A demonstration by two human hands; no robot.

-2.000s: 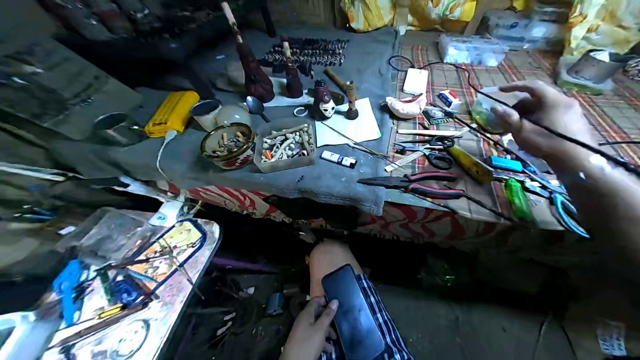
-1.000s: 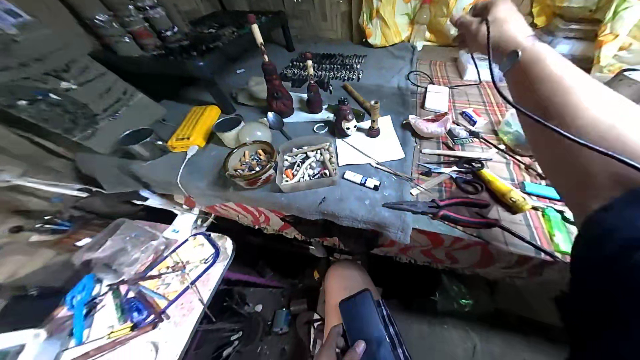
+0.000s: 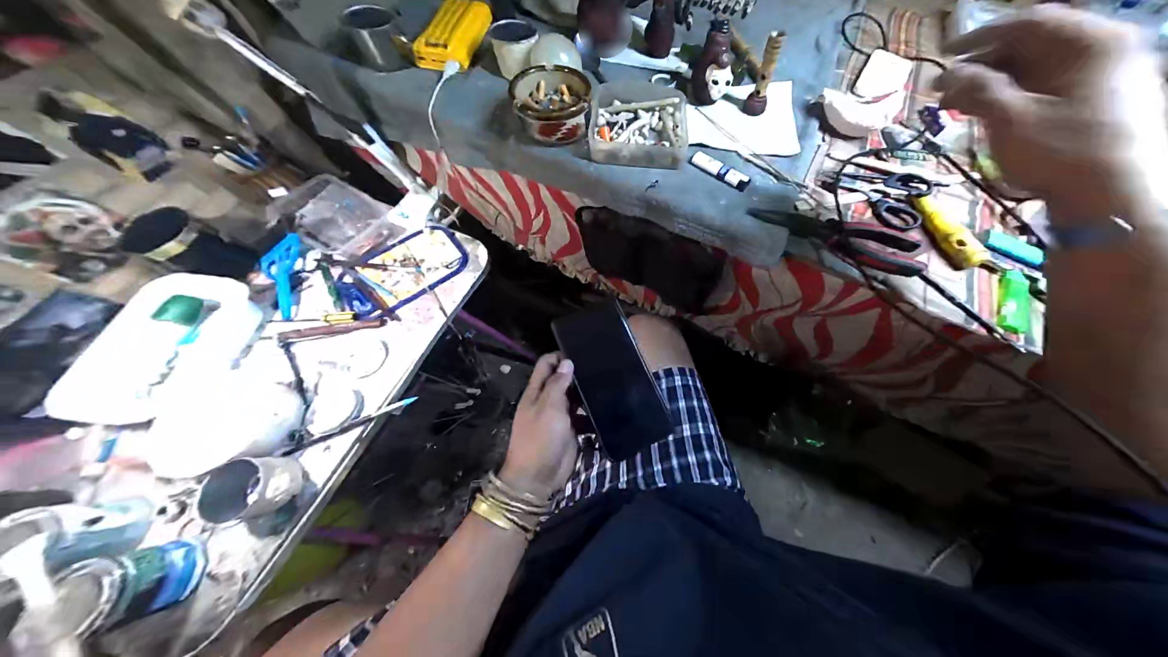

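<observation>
My left hand [image 3: 543, 415], with gold bracelets at the wrist, holds a black smartphone [image 3: 613, 379] by its left edge above my knee. My right hand [image 3: 1049, 100] is raised and blurred over the right side of the cloth-covered table. A black cable [image 3: 963, 356] runs under my right hand and toward my right arm; whether the fingers hold it is unclear. Below that hand lie scissors [image 3: 894, 212], pliers with red-black handles [image 3: 876, 251], a yellow-handled tool [image 3: 949, 233] and a green lighter [image 3: 1013, 301]. A white box-shaped adapter [image 3: 883, 73] lies left of it.
On the grey cloth stand a tin [image 3: 552, 105] and a plastic tub [image 3: 639, 128] of small pieces, dark carved figures [image 3: 714, 68] and a yellow device [image 3: 453, 35]. A paint-stained side table [image 3: 365, 383] at left bears jars, brushes and a white container [image 3: 160, 347].
The view has swung down and left, bringing more of the side table in. My right hand, earlier farther back over the table with the cable, is now nearer. The phone stays in my left hand.
</observation>
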